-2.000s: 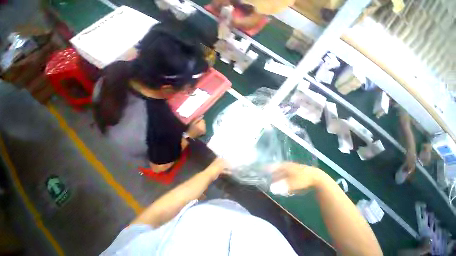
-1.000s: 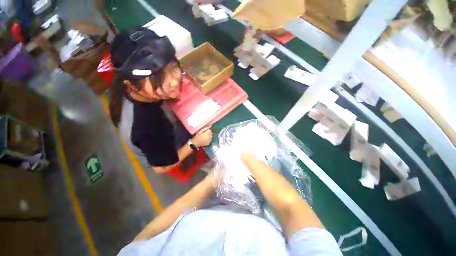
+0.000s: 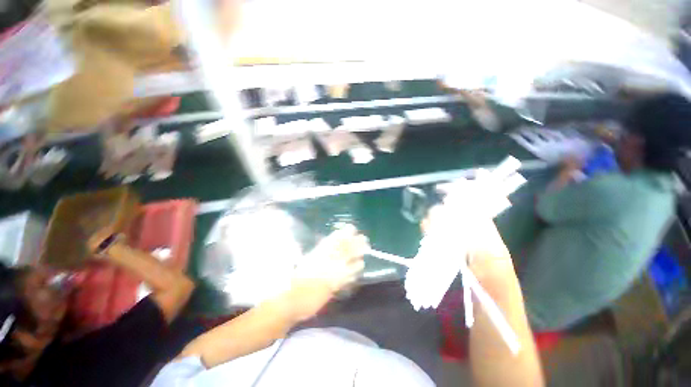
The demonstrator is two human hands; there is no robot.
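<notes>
A thick bunch of white rods (image 3: 447, 249) lies in and across my right hand (image 3: 485, 240), which is mostly hidden under it. Two or three rods hang loose over my right wrist. My left hand (image 3: 337, 261) is blurred, with its fingers closed at one end of a thin white rod (image 3: 390, 258) whose other end meets the bunch. A clear plastic bag (image 3: 254, 253) with a bright, overexposed white content lies on the green bench just left of my left hand.
A person in black reaches into a brown box (image 3: 72, 223) beside a red tray (image 3: 178, 234) at left. A person in green (image 3: 606, 242) sits at right. White parts (image 3: 295, 150) lie along the bench beyond a pale strip.
The view has swung right. My right hand has come out of the bag area and now holds the bunch of white rods. The bag now lies left of my hands.
</notes>
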